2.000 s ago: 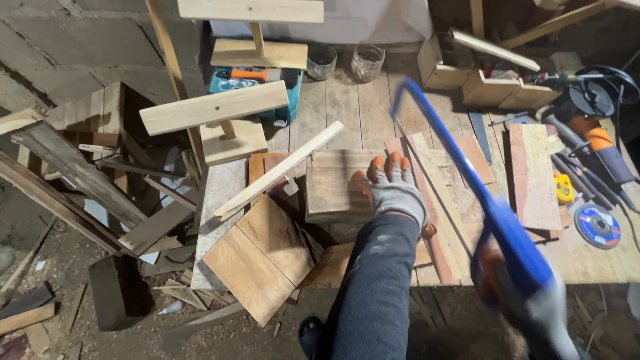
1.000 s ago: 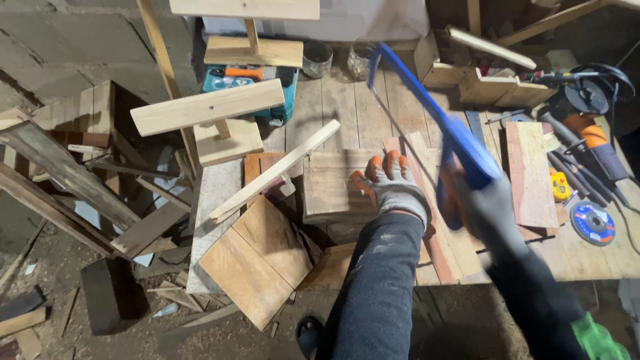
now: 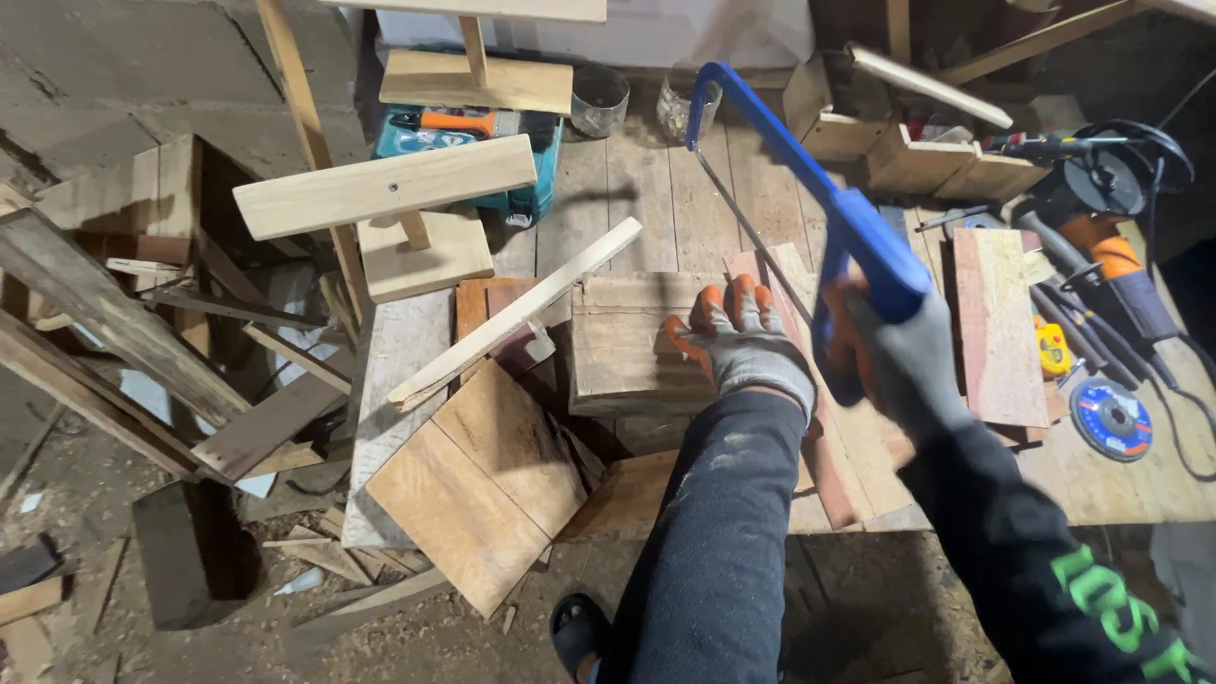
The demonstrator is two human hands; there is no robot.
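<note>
My gloved left hand (image 3: 750,347) lies with fingers spread on a thick wooden block (image 3: 632,332) on the wooden workbench (image 3: 703,204). My gloved right hand (image 3: 893,356) grips the handle of a blue-framed hacksaw (image 3: 793,142), to the right of my left hand. The saw's blade slants down from the frame's far end towards the boards near my left hand; whether it touches wood I cannot tell. Long narrow wooden strips (image 3: 869,465) lie beneath the saw, running towards the bench's front edge. A thin pale batten (image 3: 532,304) rests at a slant left of the block.
An angle grinder (image 3: 1121,266), an abrasive disc (image 3: 1111,419), a yellow tape measure (image 3: 1053,350) and a reddish board (image 3: 1002,323) lie at right. Glass jars (image 3: 599,100), a teal case (image 3: 541,176) and wooden stands (image 3: 385,185) are at the back left. Scrap wood (image 3: 123,313) fills the left side.
My right hand, with the hacksaw in it, has moved from the lower right towards my left hand since the earliest frame. My left hand has stayed on the block.
</note>
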